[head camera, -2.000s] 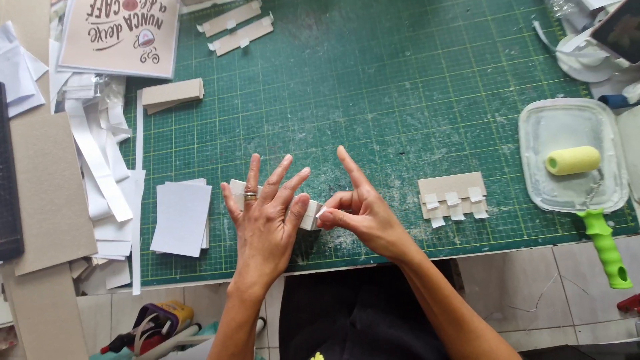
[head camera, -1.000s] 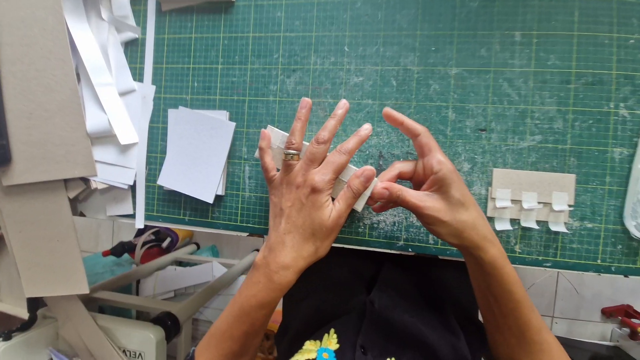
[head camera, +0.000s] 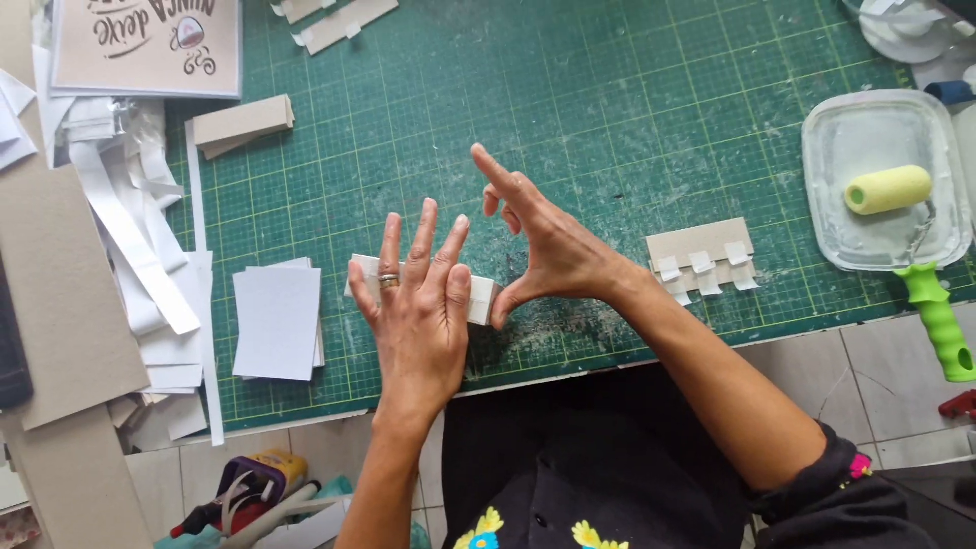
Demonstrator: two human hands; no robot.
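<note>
A small pale box-like cardboard piece [head camera: 482, 299] lies on the green cutting mat [head camera: 564, 343] near its front edge. My left hand [head camera: 419, 305] is laid flat over it with fingers spread, hiding its middle. My right hand [head camera: 553, 244] touches the piece's right end with the thumb, its index finger raised and its other fingers partly curled. To the right lie grey cardboard strips [head camera: 698, 242] joined by several white paper tabs [head camera: 702, 262]. Left of my hands is a stack of white paper rectangles [head camera: 276, 324].
Cardboard strips [head camera: 242, 124] and a printed card [head camera: 149, 53] lie at the upper left, beside white paper offcuts [head camera: 133, 236] and large cardboard sheets [head camera: 65, 297]. At right, a yellow foam roller [head camera: 888, 189] with a green handle [head camera: 938, 320] rests on a plastic lid [head camera: 831, 229].
My right thumb and index finger, close together at the piece's end before, are now wide apart. My left hand remains on the piece. The view has shifted.
</note>
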